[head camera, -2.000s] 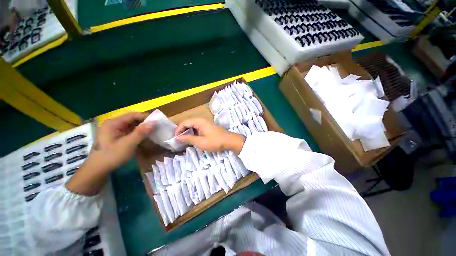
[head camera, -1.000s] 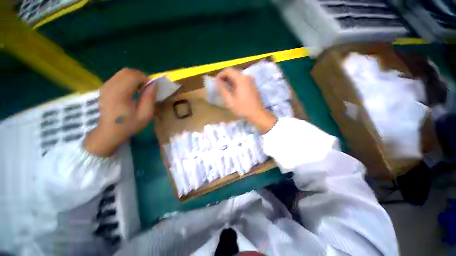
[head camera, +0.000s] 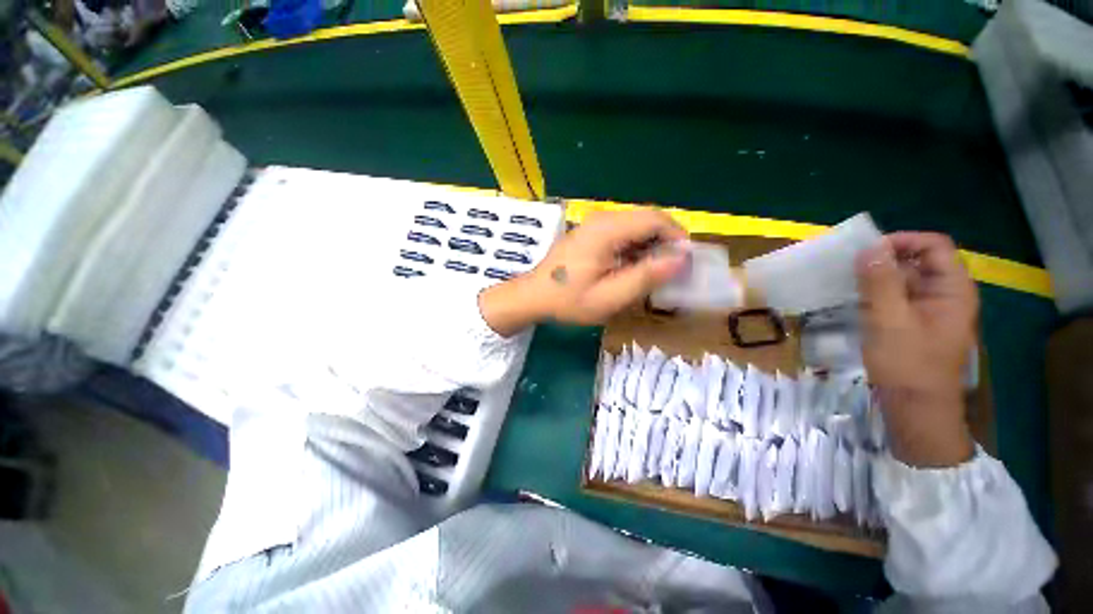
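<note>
My left hand (head camera: 605, 266) holds a small white wrapping sheet (head camera: 701, 278) over the back left of the shallow carton (head camera: 767, 521). My right hand (head camera: 917, 318) holds a larger white wrapping sheet (head camera: 809, 271) by its right end; it is blurred. A dark square frame part (head camera: 756, 326) lies bare on the carton's floor between the hands. Part of another dark frame shows below the sheet in my left hand. Wrapped parts (head camera: 719, 462) stand on edge in two tight rows at the front of the carton. More white packets at the right are partly hidden by my right hand.
A white slotted tray (head camera: 300, 264) with dark parts lies left of the carton. Thick white stacked trays (head camera: 108, 228) stand at far left. A yellow post (head camera: 485, 96) rises behind the tray. Another white stack (head camera: 1043, 132) is at upper right, with a brown box edge below.
The view has turned left. The hands, apart before, are now closer to each other over the carton. A larger sheet shows in my right hand, and part of a second bare frame is visible.
</note>
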